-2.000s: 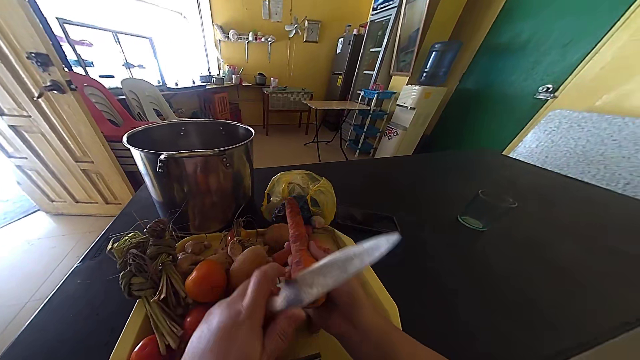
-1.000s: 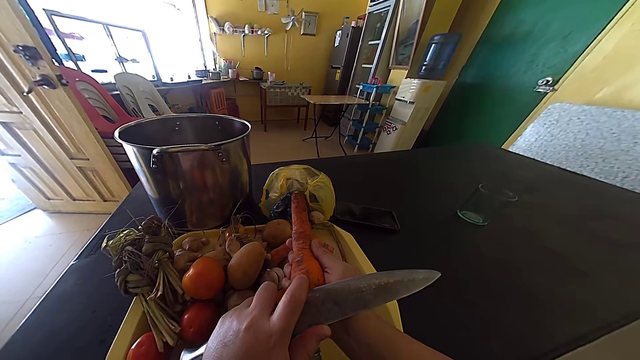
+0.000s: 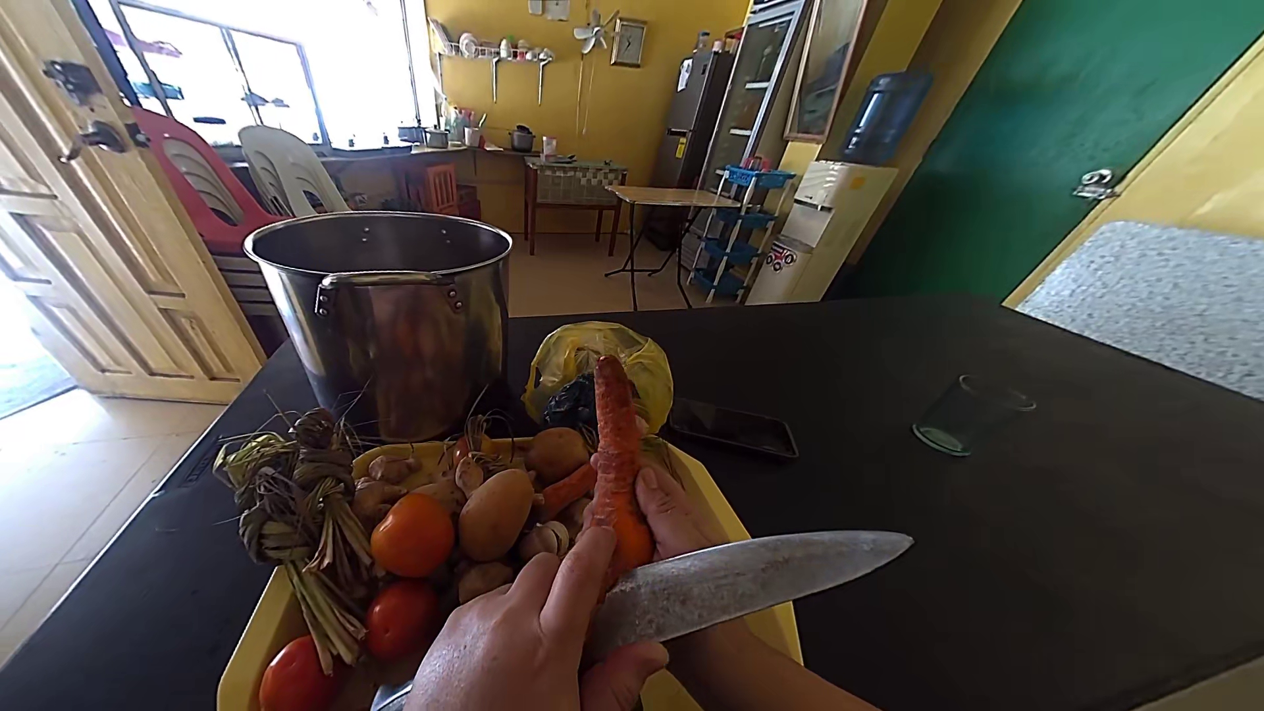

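My left hand grips a large kitchen knife, its blade reaching to the right, low across the carrot. Fingers of the left hand also touch the carrot. My right hand holds the carrot upright from behind; most of its fingers are hidden. The carrot's lower end looks brighter orange than the rest. Beneath both hands is a yellow tray with tomatoes, potatoes, ginger, garlic, another carrot and knotted lemongrass bundles.
A large steel pot stands behind the tray on the black table. Beside it lies a yellow plastic bag, then a dark phone. A glass tumbler stands to the right. Stacked chairs are beyond the table's left side.
The knife blade, higher and angled up across the carrot two seconds ago, now lies lower and flatter. Compared with that frame, more bright orange shows at the carrot's lower end.
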